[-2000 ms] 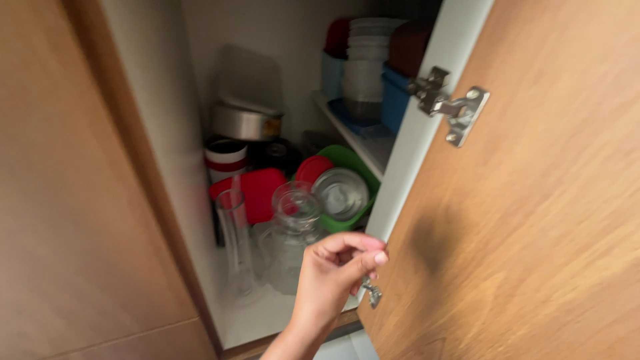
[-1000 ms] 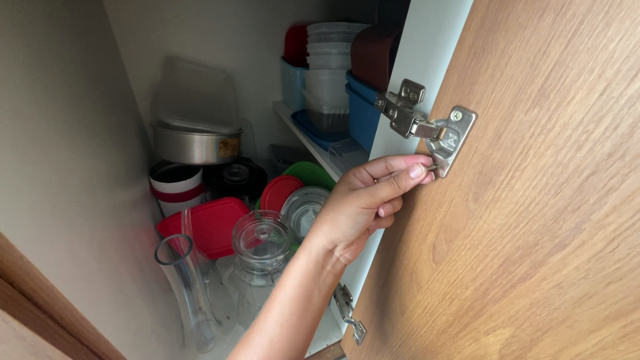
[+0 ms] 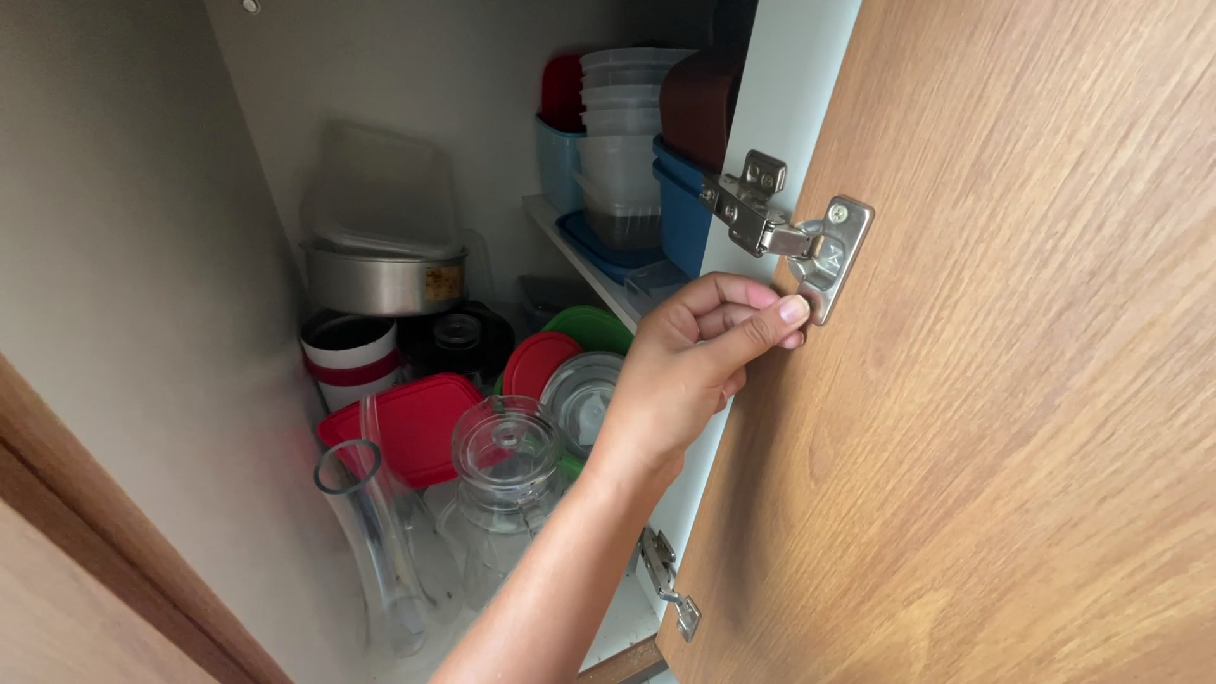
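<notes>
My left hand reaches up from the bottom edge, thumb and index finger pinched together at the lower end of the upper metal cabinet hinge. The fingertips hide that end of the hinge cup plate; whether something small is between them cannot be seen. A screw head shows in the plate's upper end. The hinge arm joins the white cabinet side panel to the wooden door, which stands open at the right. Lower down is a second hinge. My right hand is out of view.
Inside the cabinet are a glass vase, a glass jug, a red plastic lid, a white and red container and a round metal pan. Plastic containers are stacked on a white shelf.
My left hand has moved up from near the lower hinge to the upper one, with thumb and finger pinched throughout. The view has shifted closer to the upper hinge.
</notes>
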